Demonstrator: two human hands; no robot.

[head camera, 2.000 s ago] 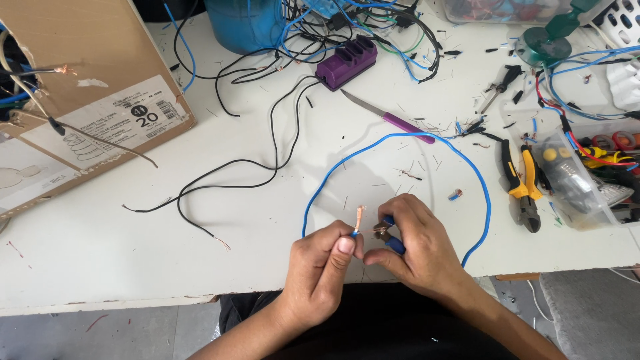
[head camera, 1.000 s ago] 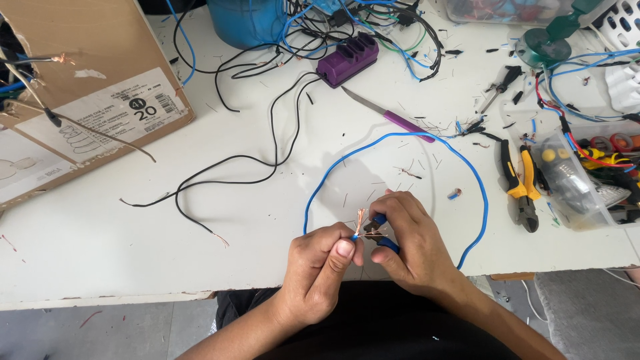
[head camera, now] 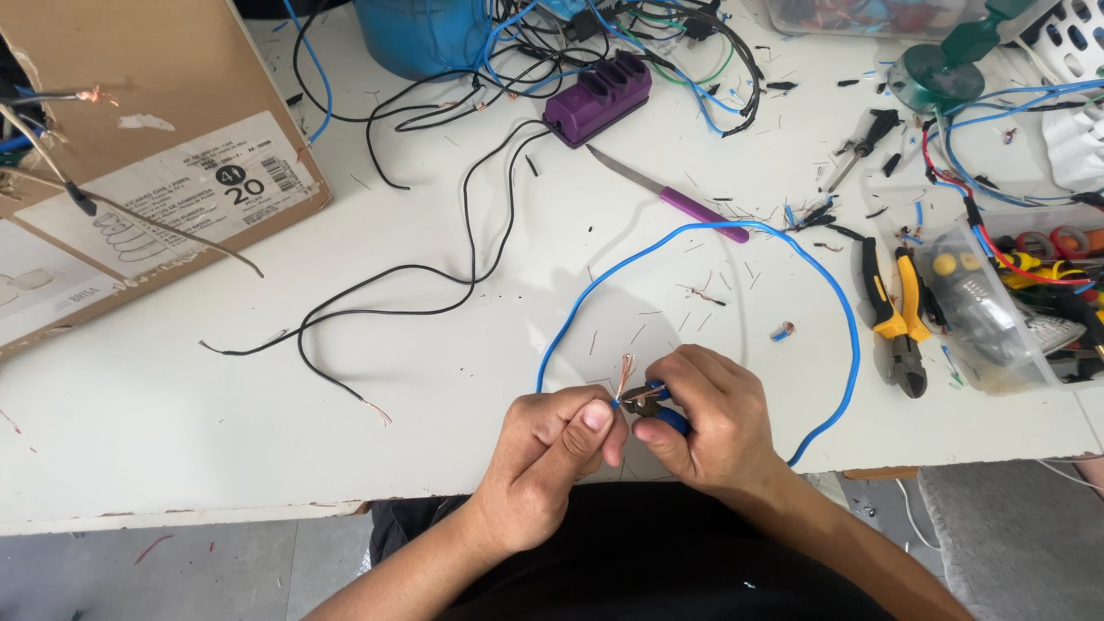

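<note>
My left hand (head camera: 556, 461) pinches the end of a blue insulated cable (head camera: 849, 332) between thumb and fingers. Bare copper strands (head camera: 627, 375) fan upward from that end. Small blue-handled cutting pliers (head camera: 645, 402) sit in my right hand (head camera: 711, 423), their jaws at the base of the strands, with some strands beside them. The cable loops over the table and runs down past my right wrist. A purple-handled knife (head camera: 703, 213) lies behind the loop, its handle touching or just under the cable. Short wire clippings and a cut blue cable piece (head camera: 782, 331) lie inside the loop.
Yellow-and-black diagonal cutters (head camera: 900, 319) lie right of the loop, beside a clear plastic bin (head camera: 1013, 323) of tools. A screwdriver (head camera: 862, 148), a purple socket block (head camera: 597, 97) with black leads, tangled wires and a blue bucket (head camera: 423, 34) are farther back. A cardboard box (head camera: 155, 112) stands at left.
The pliers have moved left from beside the copper strands to their base. The strands, bunched together two seconds ago, are now spread apart, with some leaning right. My left hand keeps its pinch on the cable.
</note>
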